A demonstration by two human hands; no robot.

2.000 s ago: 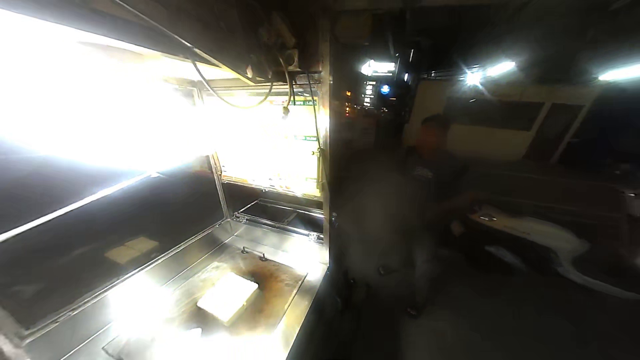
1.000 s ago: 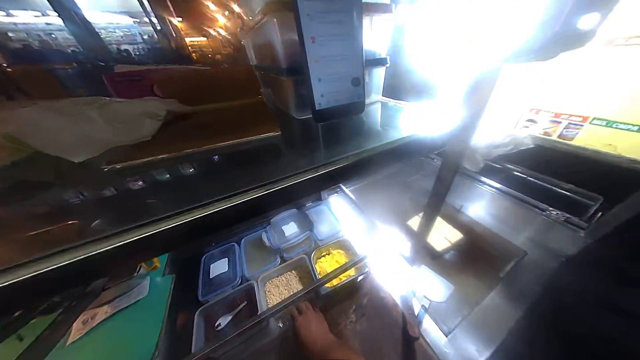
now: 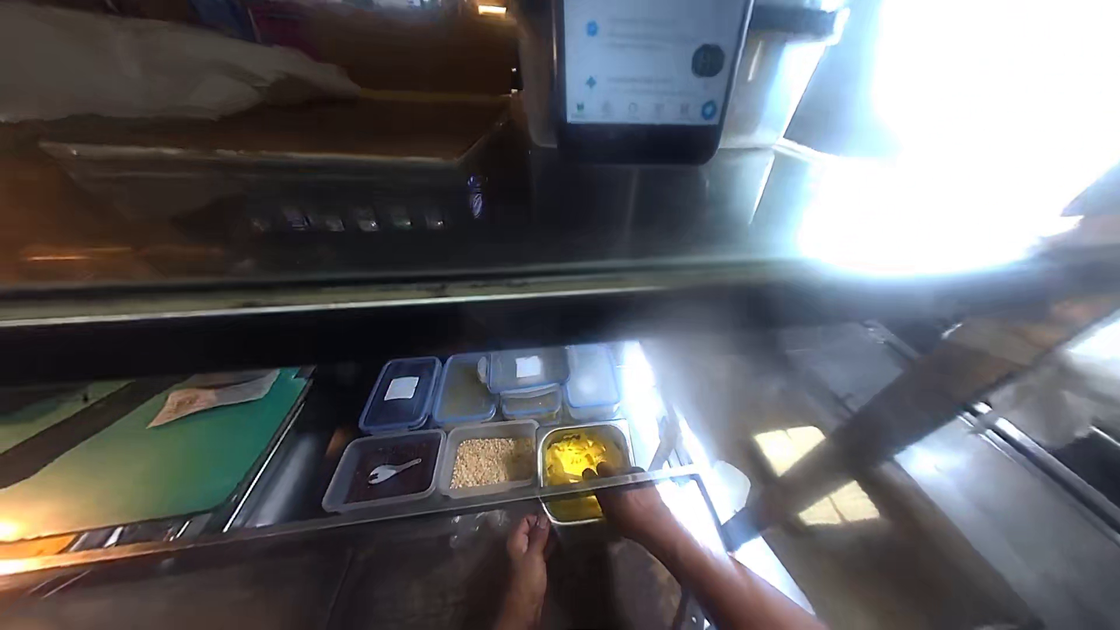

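My right hand (image 3: 627, 501) reaches over the near rim of a metal container (image 3: 626, 435), its fingertips at the yellow spread (image 3: 575, 455) inside; whether they grip anything is hidden. My left hand (image 3: 528, 544) is just below and left of that container, fingers curled, and what it holds, if anything, is unclear. Left of the metal container stands a plastic tub of chopped nuts (image 3: 486, 461). Further left, a tub of dark filling (image 3: 360, 483) has a white plastic spoon (image 3: 394, 471) lying in it.
Lidded plastic boxes (image 3: 468, 394) stand behind the tubs. A green board (image 3: 219, 437) lies at the left. Square pale pieces (image 3: 818, 477) rest on the griddle (image 3: 910, 560) at the right. A phone (image 3: 652, 74) stands on the upper shelf above a long metal edge (image 3: 420, 302).
The view has shifted closer over the containers. My right hand is now at the container of yellow spread; one second ago only one hand showed plainly, near the nuts.
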